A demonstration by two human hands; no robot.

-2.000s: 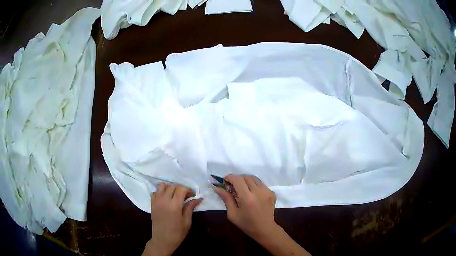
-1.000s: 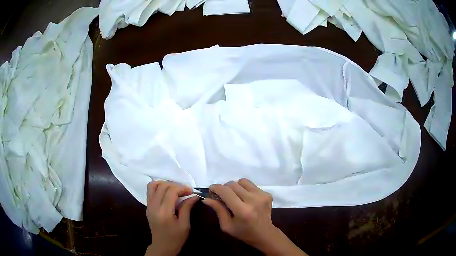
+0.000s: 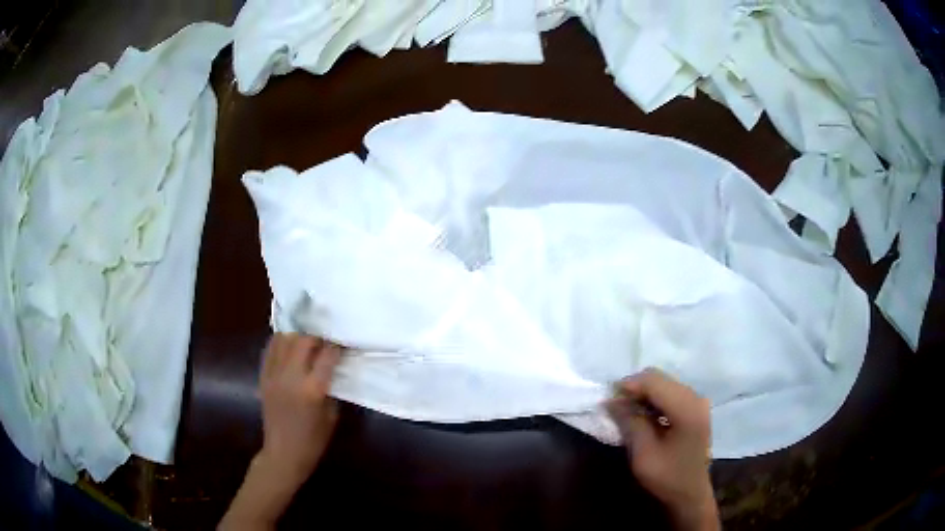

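A white shirt (image 3: 580,290) is spread on the dark tabletop in front of me, with its near edge lifted and drawn between my hands. My left hand (image 3: 295,389) grips the fabric at the lower left edge. My right hand (image 3: 663,436) pinches the near edge further right. The hand is blurred. A small pale spot shows between its fingers; I cannot tell whether it is part of the snips, whose blades are not visible. The left fingertips are partly hidden by the fabric.
A flat stack of white shirts (image 3: 93,270) lies along the left edge of the brown tabletop (image 3: 414,88). A large loose heap of white shirts (image 3: 819,78) runs along the far side and down the right, with cuffs and sleeves hanging toward me.
My hands were close together with the snips between them; now they are wide apart. The left moved left and up, the right moved right. The shirt's near edge has been pulled along and reshaped.
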